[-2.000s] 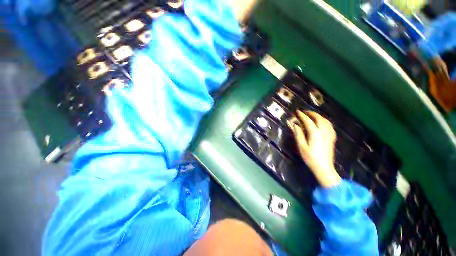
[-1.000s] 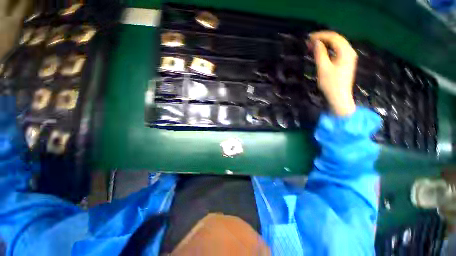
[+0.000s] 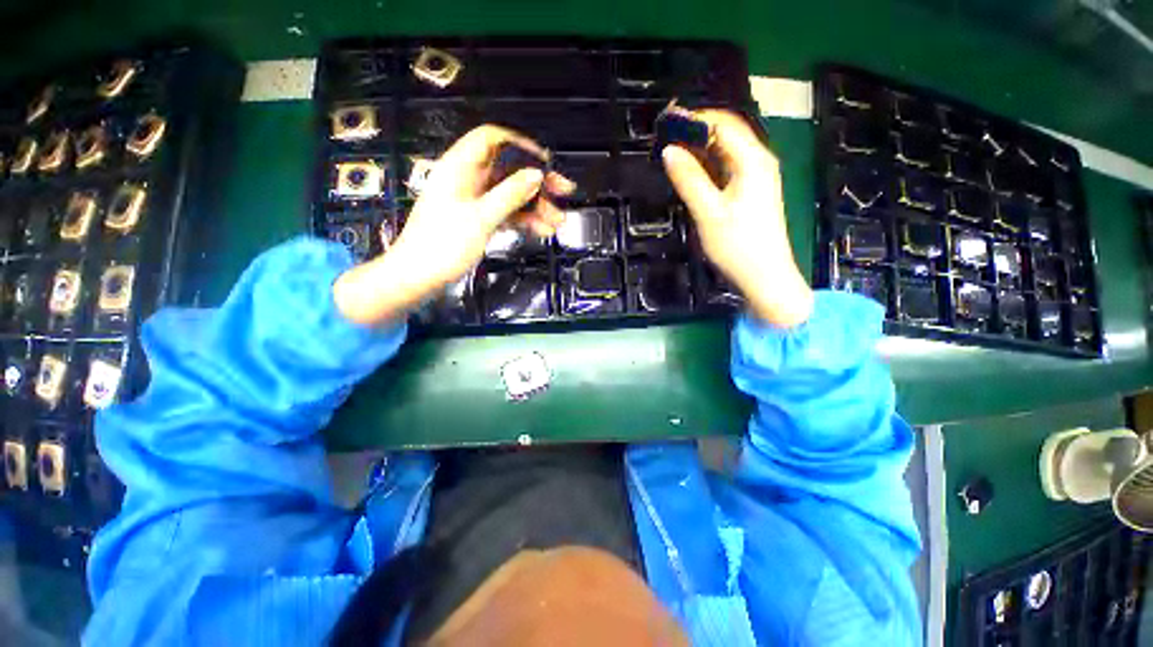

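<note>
My left hand [image 3: 474, 209] is above the left-middle of the black centre tray [image 3: 531, 320] and holds a dark smartwatch [image 3: 520, 157] in its fingertips. My right hand [image 3: 733, 190] is over the tray's right part and holds another smartwatch [image 3: 683, 129] with a black face. Several watches lie back up in the tray's left pockets, such as a gold one [image 3: 438, 67] at the top and a silver one [image 3: 358, 178]; one is partly hidden by my left hand. Other pockets hold dark, glossy shapes.
A silver-white piece [image 3: 526, 375] lies on the green mat [image 3: 658, 379]. The left tray [image 3: 190, 139] holds many gold and silver pieces. The right tray [image 3: 828, 190] has dark pockets. A small fan [image 3: 1090, 464] and a lower tray [image 3: 967, 607] are at right.
My left hand has come from the left side to over the centre tray, holding a watch. My right hand has moved left from the right side. The view has levelled.
</note>
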